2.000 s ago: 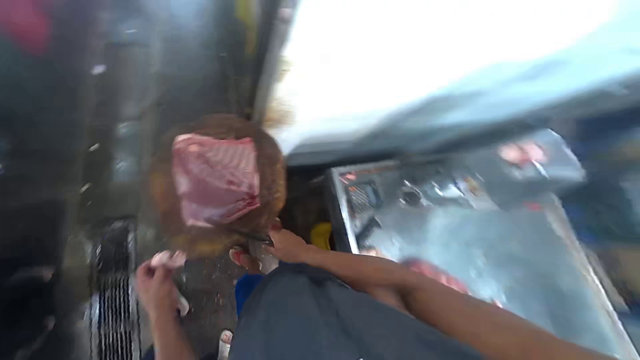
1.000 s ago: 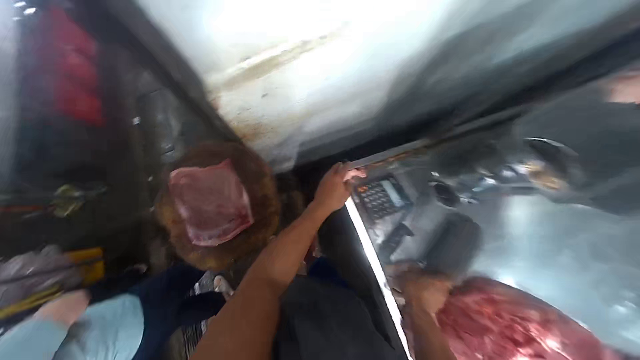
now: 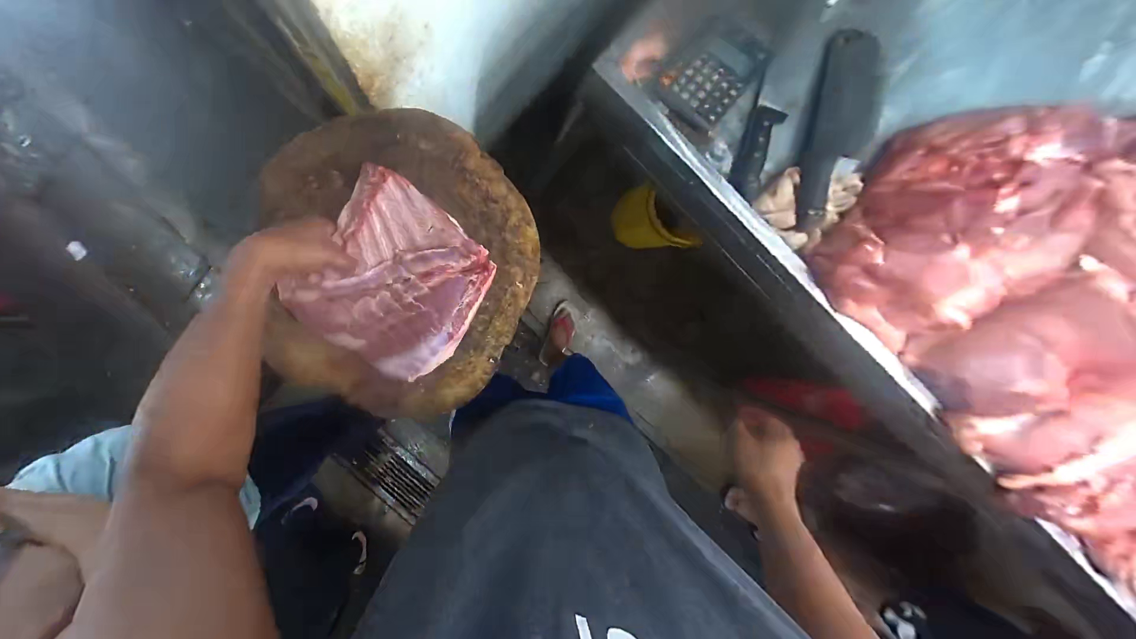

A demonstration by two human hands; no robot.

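A slab of raw ribs (image 3: 408,275) lies on a round wooden chopping block (image 3: 497,204). My left hand (image 3: 297,253) is on the slab's left edge, its fingers blurred against the meat, and appears to grip it. Low beside the metal counter hangs my right hand (image 3: 768,453), with nothing seen in it; its fingers are partly curled and blurred. On the counter (image 3: 737,222) lie a black-handled knife (image 3: 754,151), a dark cleaver-like blade (image 3: 839,115) on a crumpled cloth (image 3: 785,209), a calculator (image 3: 710,84) and large pieces of raw meat (image 3: 994,240).
A yellow bucket (image 3: 652,217) stands under the counter, with a red object (image 3: 808,399) farther along. Another person's light blue sleeve (image 3: 75,461) and arm are close at the lower left. A floor grate (image 3: 395,475) lies below the block.
My left hand has moved from the counter's corner to the slab on the block. The right hand has left the meat on the counter and now hangs beside it. The view has shifted strongly.
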